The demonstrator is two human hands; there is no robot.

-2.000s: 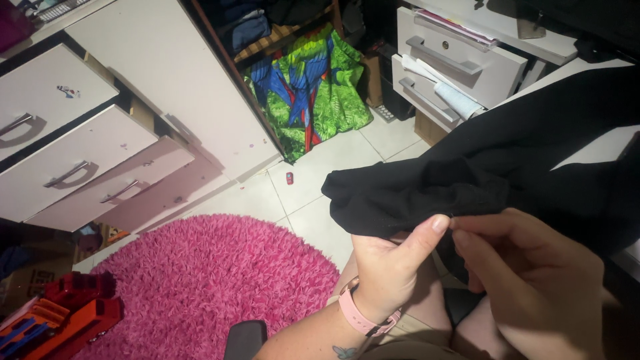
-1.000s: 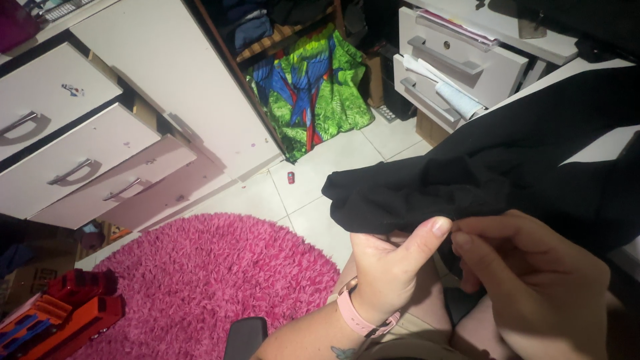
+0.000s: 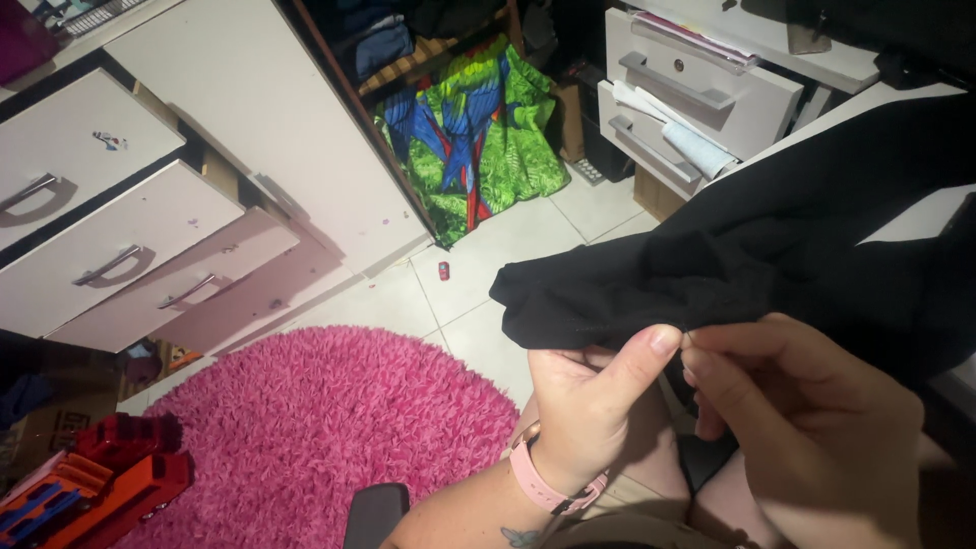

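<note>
Black fabric (image 3: pixel 640 282) stretches from above my lap to the white desk at the right. My left hand (image 3: pixel 602 404), with a pink watch band (image 3: pixel 549 488) at its wrist, grips the fabric's lower edge, its thumb on top. My right hand (image 3: pixel 801 404) is beside it, thumb and index finger pinched together at that edge, almost touching the left thumb. A tiny thin thing, perhaps a needle or thread, shows between the fingertips; it is too small to tell which. The fingers of my left hand are hidden beneath the cloth.
A pink shaggy round rug (image 3: pixel 335 419) lies on the tiled floor, with a small red toy car (image 3: pixel 444 271) beyond it. White drawers (image 3: pixel 122 252) stand at the left, a white drawer unit (image 3: pixel 701 84) at the upper right. Red and orange toy vehicles (image 3: pixel 130 480) sit at the lower left.
</note>
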